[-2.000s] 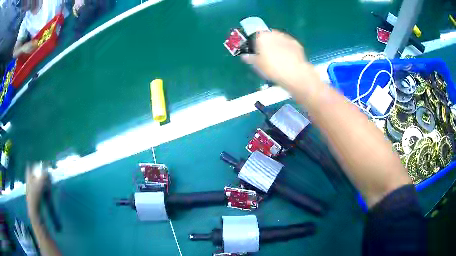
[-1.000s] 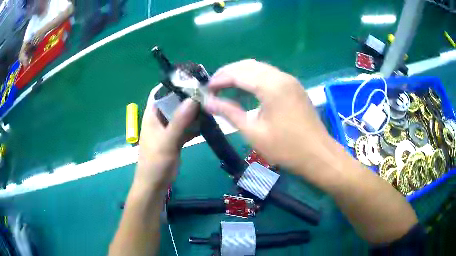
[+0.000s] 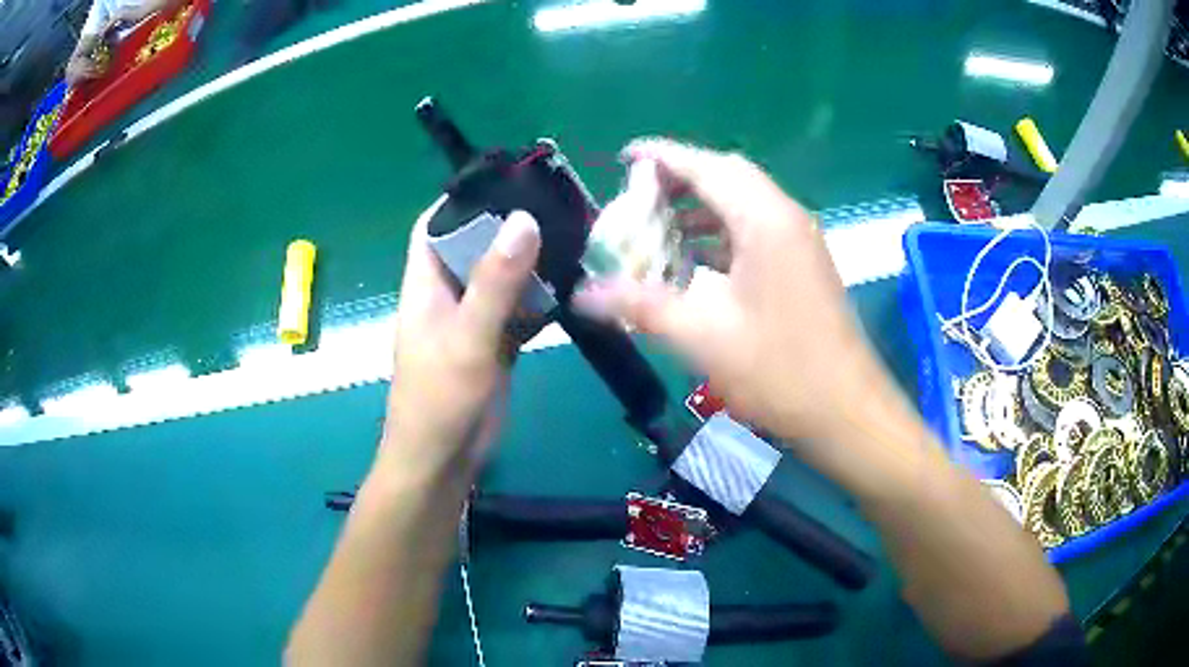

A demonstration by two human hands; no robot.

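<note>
A black microphone body (image 3: 554, 215) is tilted over the pale rail, with its upper stem pointing up-left and its handle down-right. My left hand (image 3: 456, 313) holds its drum, with the thumb over the grey ridged grille cover (image 3: 466, 248). My right hand (image 3: 743, 274) is beside the drum, with a blurred whitish piece (image 3: 639, 235) between thumb and fingers; its exact shape cannot be told. Thin red wires (image 3: 535, 158) show at the drum's top edge.
Microphone bodies (image 3: 661, 614) with grey covers and red circuit boards (image 3: 665, 524) lie below. A blue parts bin (image 3: 928, 352) of gold and silver rings, with a white cable, is at right. A yellow tube (image 3: 297, 292) lies at left. Another unit (image 3: 975, 145) lies beyond the bin.
Both hands came together at the microphone body. Since a second ago, my right hand has moved slightly off the drum with the whitish piece, and the drum has turned.
</note>
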